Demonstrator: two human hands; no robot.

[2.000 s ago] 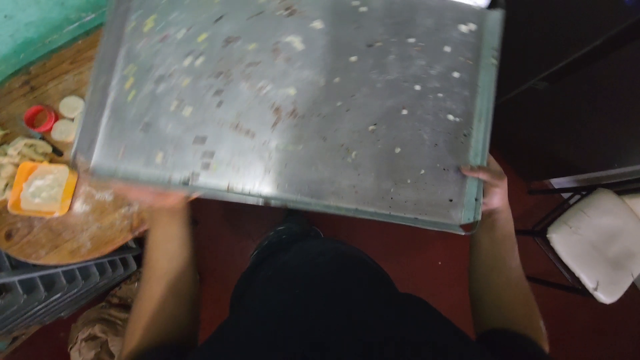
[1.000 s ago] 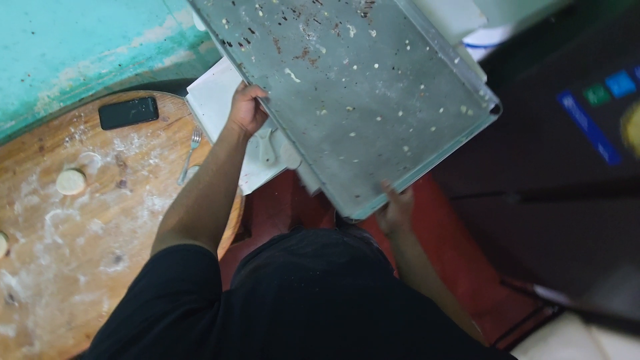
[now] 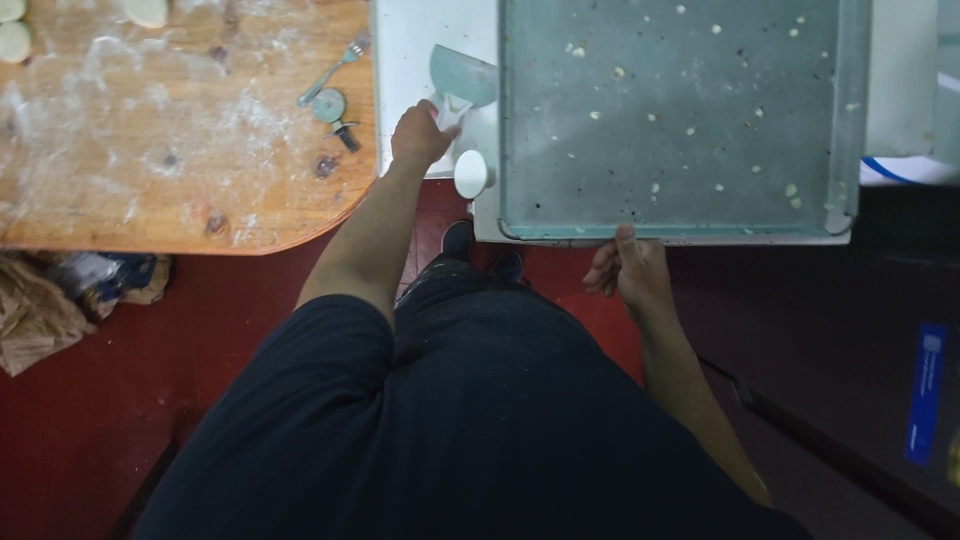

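A metal baking tray (image 3: 675,142) dotted with pale crumbs and dark specks rests on a white surface at the upper right. My right hand (image 3: 637,270) touches its near edge, the thumb up against the rim and the fingers curled below. Left of the tray, my left hand (image 3: 424,131) is at the white handle of a dough scraper (image 3: 461,79) with a wide, rounded blade. Whether its fingers have closed on the handle cannot be told. A round white knob-like object (image 3: 472,174) is just below the scraper, beside the tray's corner.
A floured wooden table (image 3: 187,142) fills the upper left, with dough discs (image 3: 146,9), a fork (image 3: 334,69) and a pizza cutter (image 3: 335,116). Crumpled brown paper (image 3: 37,315) lies below it. A dark appliance-like surface (image 3: 825,337) with a blue sticker stands at the right.
The tray, held up in both hands earlier, now rests on the white surface. My left hand has let go of it and moved to the scraper. The view has shifted.
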